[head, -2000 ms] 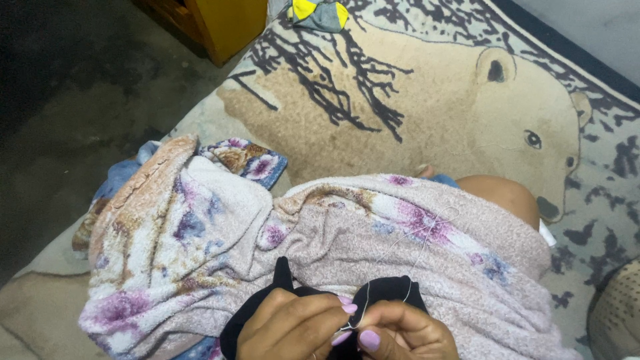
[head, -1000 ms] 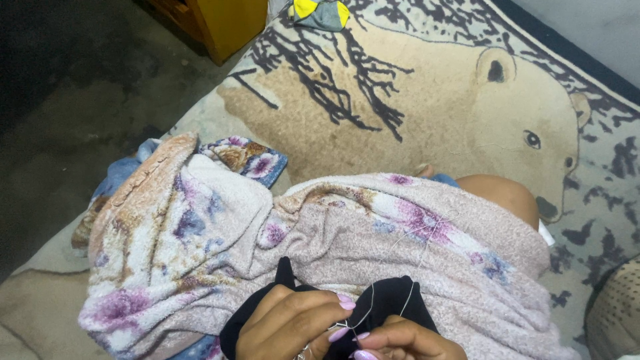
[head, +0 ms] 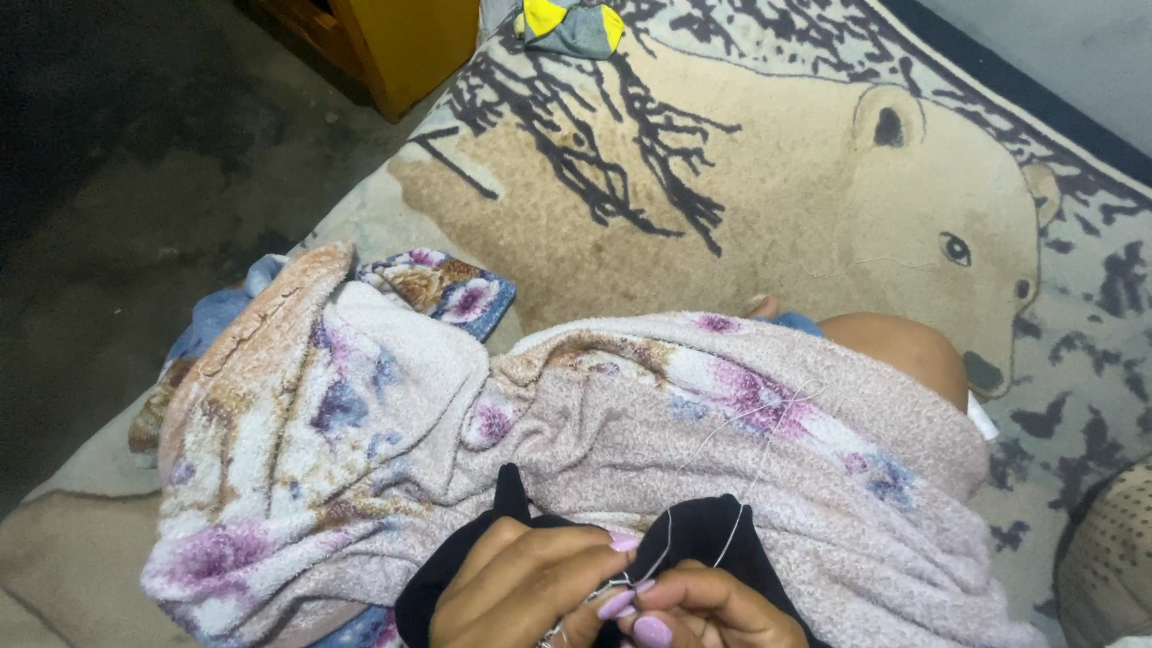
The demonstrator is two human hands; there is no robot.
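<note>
At the bottom centre, my left hand pinches black fabric and pale thread between thumb and fingers. My right hand meets it fingertip to fingertip, with thumb and index finger closed on the thread at the same spot. A needle cannot be made out. From the fingers, the white thread loops up over the black fabric and onto a floral fleece blanket, which covers the lap. Both hands have pink nails.
A rug with a polar bear pattern lies beneath. Grey and yellow socks rest at its top edge beside a yellow wooden piece of furniture. A bare knee shows at the right, and a dotted rounded object stands at the lower right.
The thread between the hands has shifted and now forms a long loop over the blanket. My right hand has moved slightly, and its fingertips are again close to my left hand.
</note>
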